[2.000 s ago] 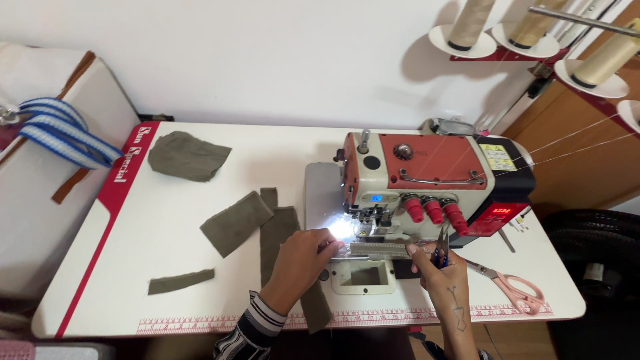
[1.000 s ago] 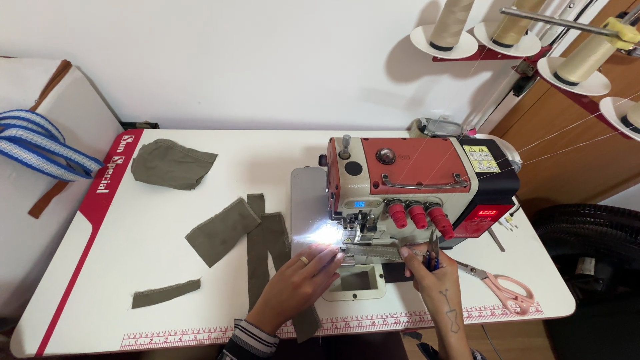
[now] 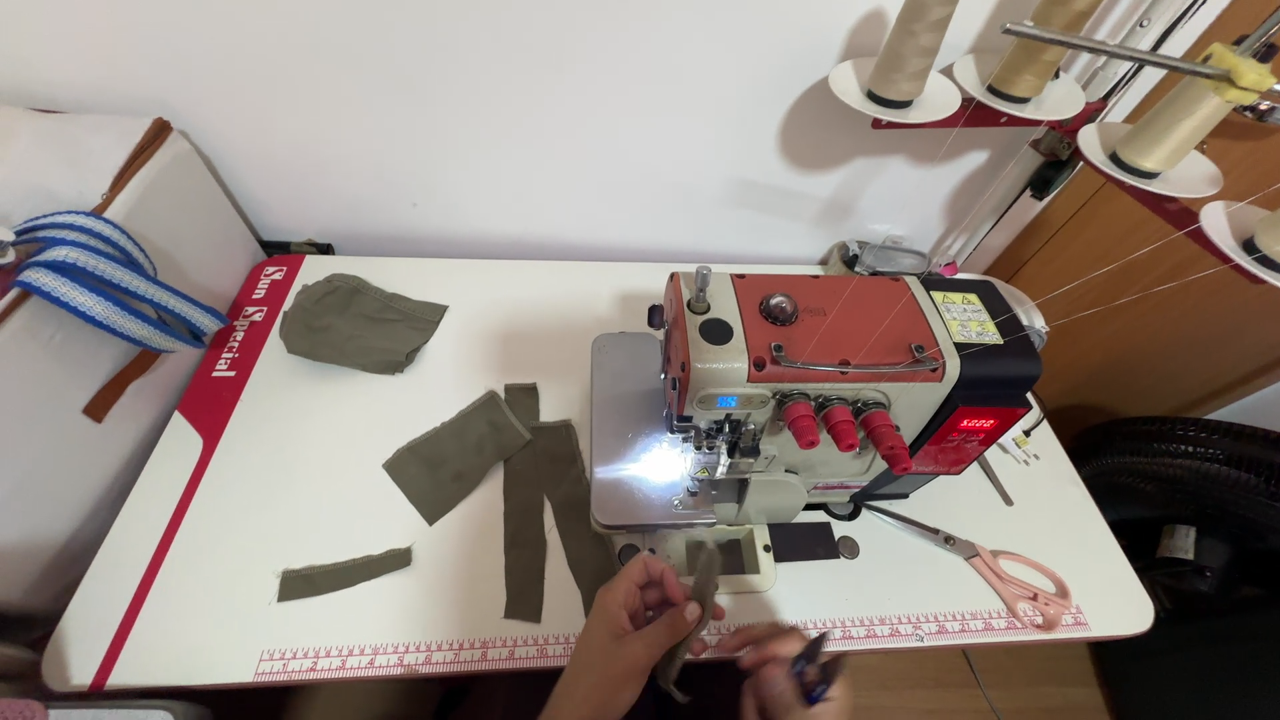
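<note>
My left hand (image 3: 640, 635) pinches a narrow olive fabric strip (image 3: 692, 625) in front of the overlock sewing machine (image 3: 820, 340). Just right of it, my right hand (image 3: 780, 665), blurred, holds small dark thread snips (image 3: 815, 668). The machine's lamp lights its metal cloth plate (image 3: 635, 430). To the left on the white table lie a rectangular olive piece (image 3: 455, 455), long olive strips (image 3: 525, 530) that partly overlap, a short strip (image 3: 345, 575) and a rounded olive piece (image 3: 363, 323).
Pink-handled scissors (image 3: 1020, 585) lie right of the machine. A printed ruler (image 3: 450, 655) runs along the table's front edge. Thread cones (image 3: 910, 50) stand on a rack at the upper right, with threads running down to the machine. Blue-and-white webbing (image 3: 110, 270) hangs at the left.
Both hands have moved away from the machine's needle area towards the table's front edge. The narrow strip, earlier lying across at the machine, is now upright in my left hand.
</note>
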